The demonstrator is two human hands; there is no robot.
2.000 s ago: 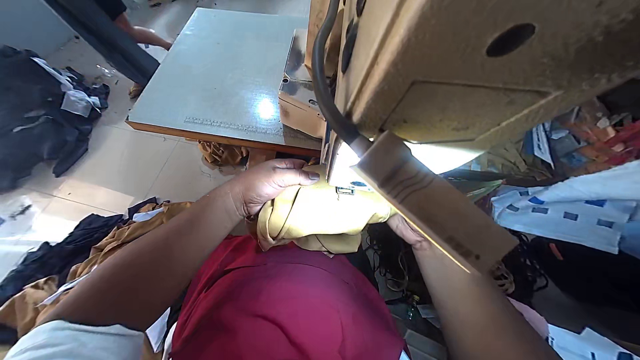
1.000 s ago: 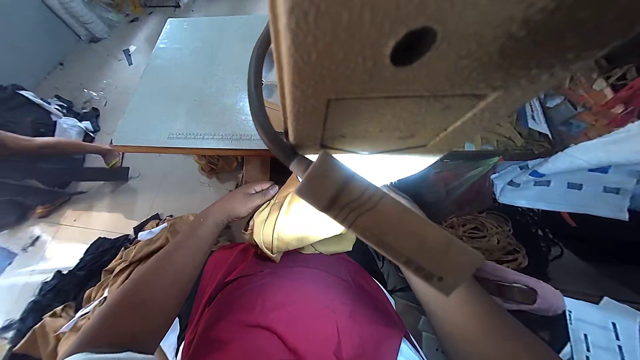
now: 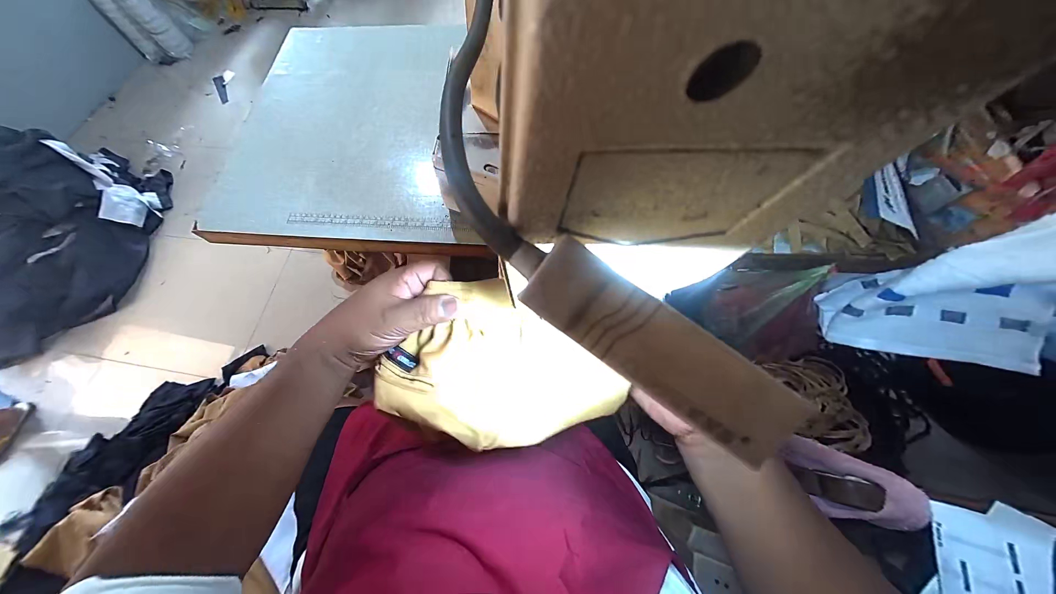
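Observation:
A piece of yellow fabric (image 3: 495,388) with a small dark label spreads over my lap, brightly lit below the head of a sewing machine (image 3: 660,124). My left hand (image 3: 404,309) pinches its upper left edge between thumb and fingers. At the fabric's right edge is my right hand (image 3: 660,412), partly hidden behind a brown box-shaped part (image 3: 660,346) joined to a thick dark cable (image 3: 458,148); the visible fingers are at the cloth, but their grip does not show. The needle area is hidden.
A pale worktable (image 3: 346,132) with a ruler strip (image 3: 371,221) lies ahead on the left. Dark garments (image 3: 66,239) and brown and black cloth (image 3: 157,437) are on the floor. At right are white patterned cloth (image 3: 949,305), coiled strips (image 3: 825,404) and a pink-rimmed object (image 3: 899,495).
The yellow fabric, bunched up a second ago, is now spread wider, with its label showing at the left. The other person's arm at the far left is gone from view.

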